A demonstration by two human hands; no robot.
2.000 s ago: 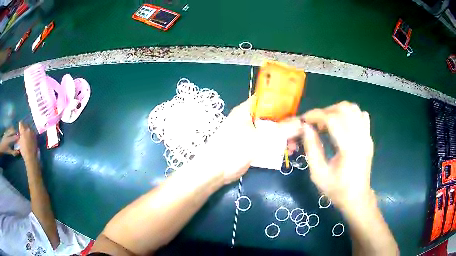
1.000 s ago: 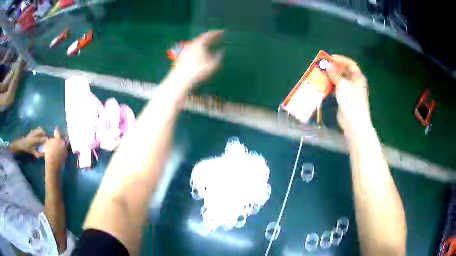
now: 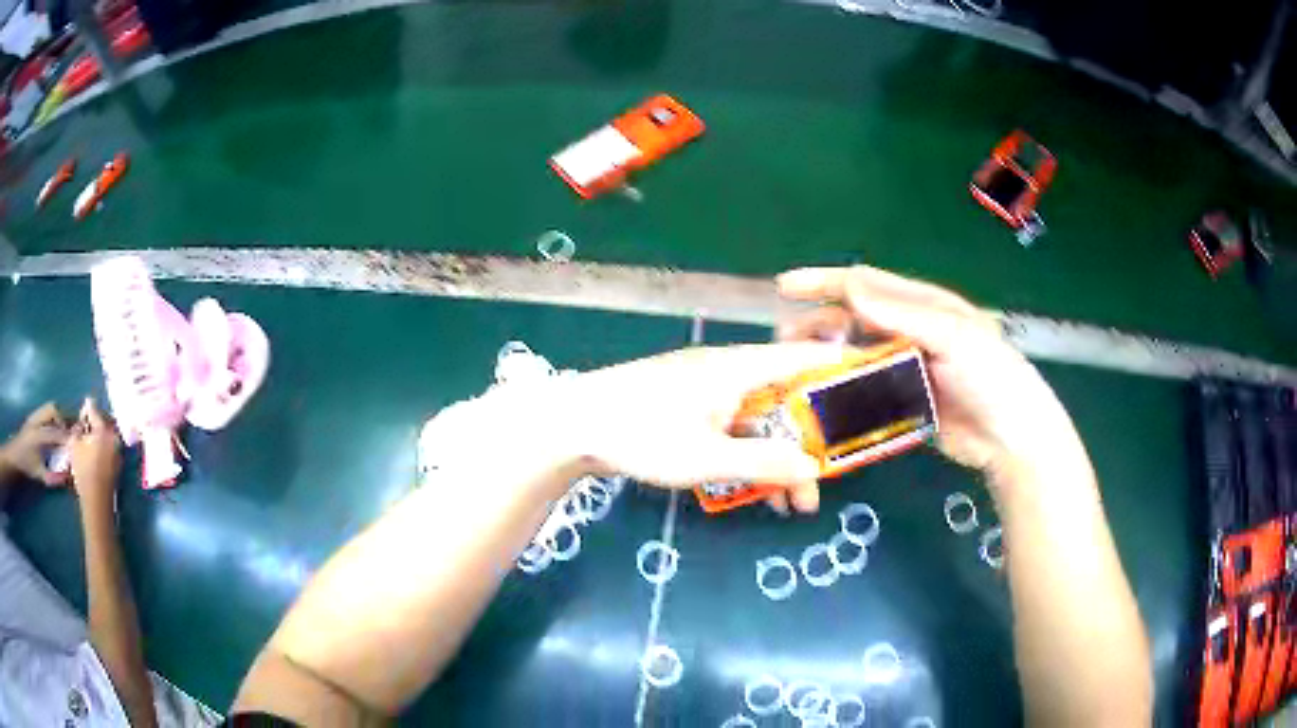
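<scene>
An orange phone with a dark screen (image 3: 871,401) is held above the green bench, tilted, screen side up. My left hand (image 3: 697,413) is closed around its left, keypad end, with fingers over and under it. My right hand (image 3: 946,349) is at its upper right edge; its fingertips are partly hidden behind the phone, so its grip there is not fully clear. A heap of white rings (image 3: 477,434) is partly hidden behind my left forearm. Loose white rings (image 3: 821,565) lie below the phone.
A worn pale strip (image 3: 413,270) crosses the bench. Beyond it lie an orange phone with a white panel (image 3: 626,145) and others. A pink fan (image 3: 157,356) and another person's hands (image 3: 86,448) are at left. A black tray (image 3: 1245,441) with orange parts is at right.
The orange phone with the white panel has left my right hand and lies beyond the strip. My left hand has come back from the far side, and a dark-screened phone is now held between my hands.
</scene>
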